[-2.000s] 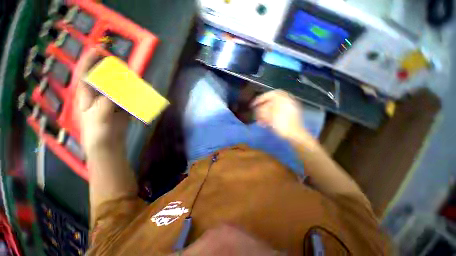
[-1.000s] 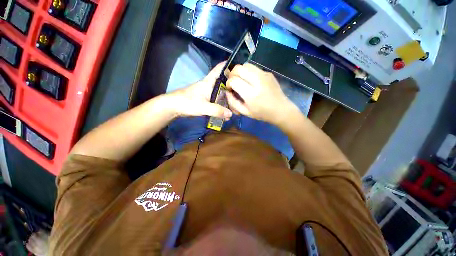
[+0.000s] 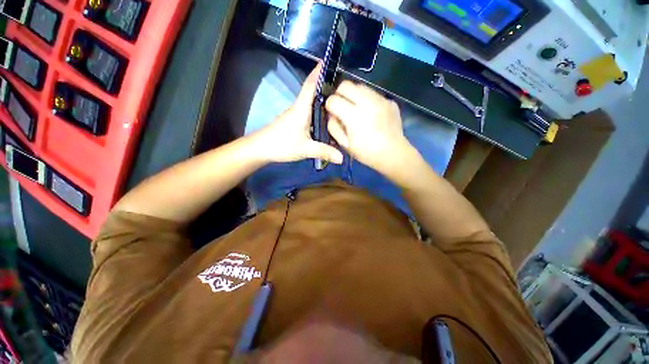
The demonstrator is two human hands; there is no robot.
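Observation:
A dark, narrow display unit [image 3: 329,67] is held nearly edge-on above my lap, its far end overlapping the smartphone on the shelf. My left hand [image 3: 299,128] is closed around its left side and lower end, thumb near the bottom. My right hand [image 3: 366,121] is at its right side with fingers curled against it. Its faces are mostly hidden, and I cannot tell whether the right fingers hold a film or the unit itself.
A red tray [image 3: 135,106] with several black units is at the left. A glossy smartphone [image 3: 363,43] and a wrench [image 3: 459,96] lie on the dark shelf [image 3: 409,77]. The white machine [image 3: 530,67] has a lit screen and red knob. A brown cardboard box [image 3: 526,178] is at the right.
The display unit has turned more upright and edge-on in my hands, and its yellow lower part is mostly out of sight. Both hands stay together on it. The view has shifted slightly.

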